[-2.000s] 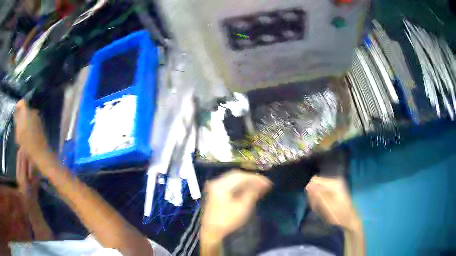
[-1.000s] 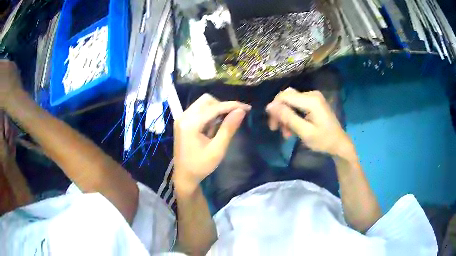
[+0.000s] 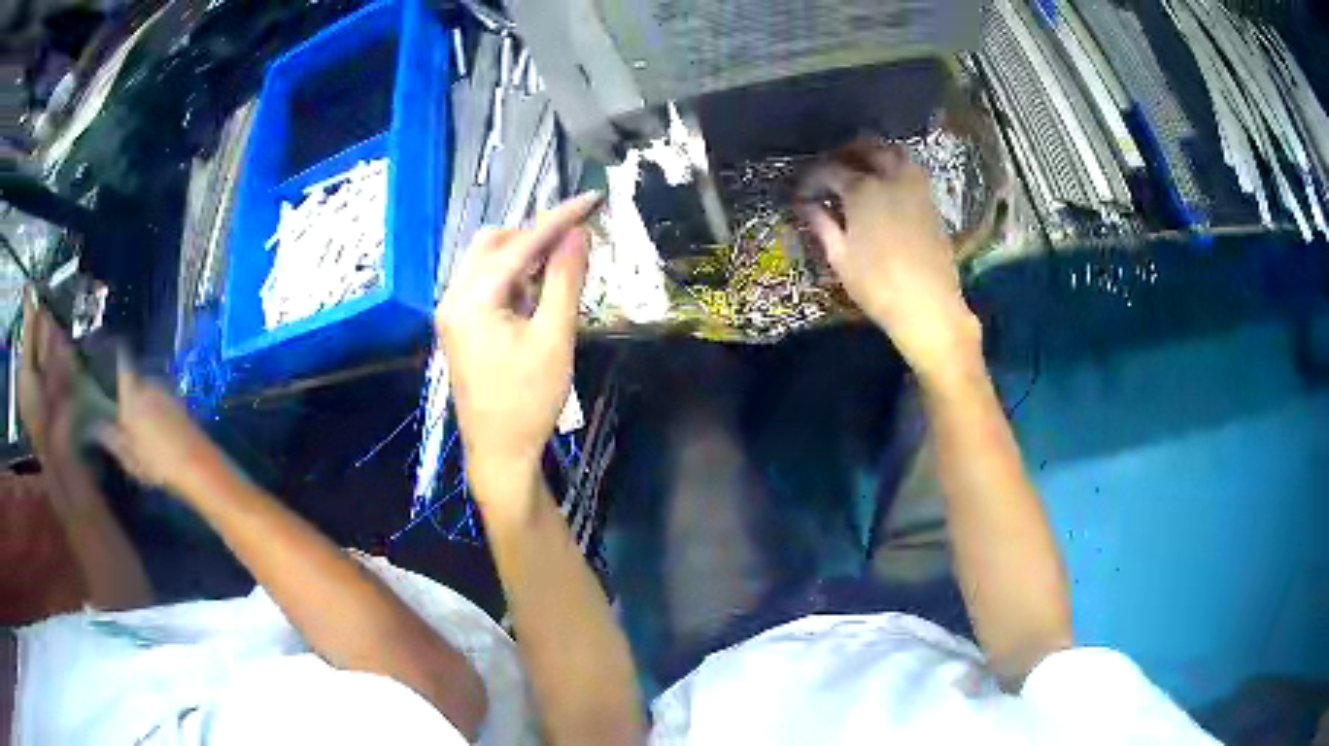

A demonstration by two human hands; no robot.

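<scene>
My left hand (image 3: 510,328) is raised at the bench edge, left of the white crumpled patch (image 3: 634,241). Its thumb and index finger come near each other; anything thin between them is too blurred to tell. My right hand (image 3: 889,241) is over the heap of scrap offcuts (image 3: 765,277), fingers bent down and partly dark; whether it holds anything cannot be told. The offcuts are silver, white and yellow. They lie in a scrap tray with a brownish rim (image 3: 998,190), under the grey machine (image 3: 787,44), whose upper part is cut off by the frame.
A blue bin (image 3: 416,204) with short white pieces (image 3: 328,248) stands at left. Grey-white strips (image 3: 503,117) lie beside it, with blue wires hanging below. More strip bundles (image 3: 1057,131) lie at right. A neighbour's arms (image 3: 277,539) reach in from the lower left.
Both hands have risen from in front of the bench edge and moved apart. My right hand is now over the offcuts, my left by the white patch. The view has also shifted.
</scene>
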